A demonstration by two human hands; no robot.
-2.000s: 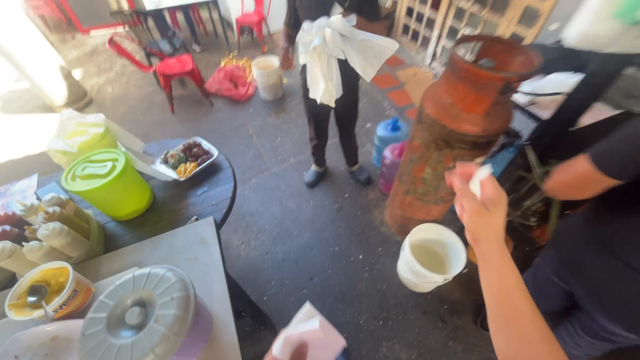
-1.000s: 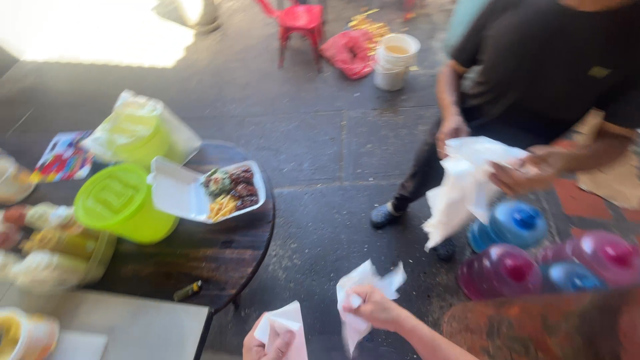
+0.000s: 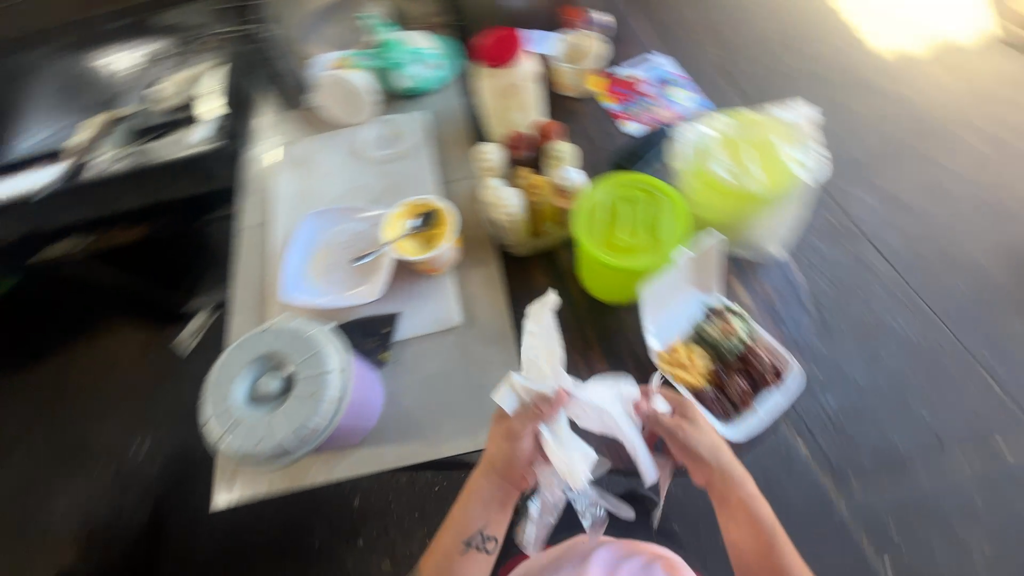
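Crumpled white paper napkins (image 3: pixel 548 340) are gripped in my left hand (image 3: pixel 516 444), low in the middle of the view. My right hand (image 3: pixel 688 432) is closed on the edge of white paper that spreads between the two hands. Clear plastic wrapping (image 3: pixel 544 512) hangs below the paper; blur hides which hand holds it. Just beyond my right hand, an open white foam food box (image 3: pixel 764 412) holds dark meat, yellow fries and a greenish side. A lidded green plastic tub (image 3: pixel 632 232) stands behind the box.
To the left, a purple tub with a grey lid (image 3: pixel 272 392), a white plate (image 3: pixel 336 260) and a yellow sauce tub with a spoon (image 3: pixel 424 240) stand on the light board. Squeeze bottles (image 3: pixel 528 188) and a bagged green tub (image 3: pixel 740 172) are farther back. Black equipment is at left.
My view has swung left to the tables, and the other person is out of frame. My hands have come closer together, with white paper between them.
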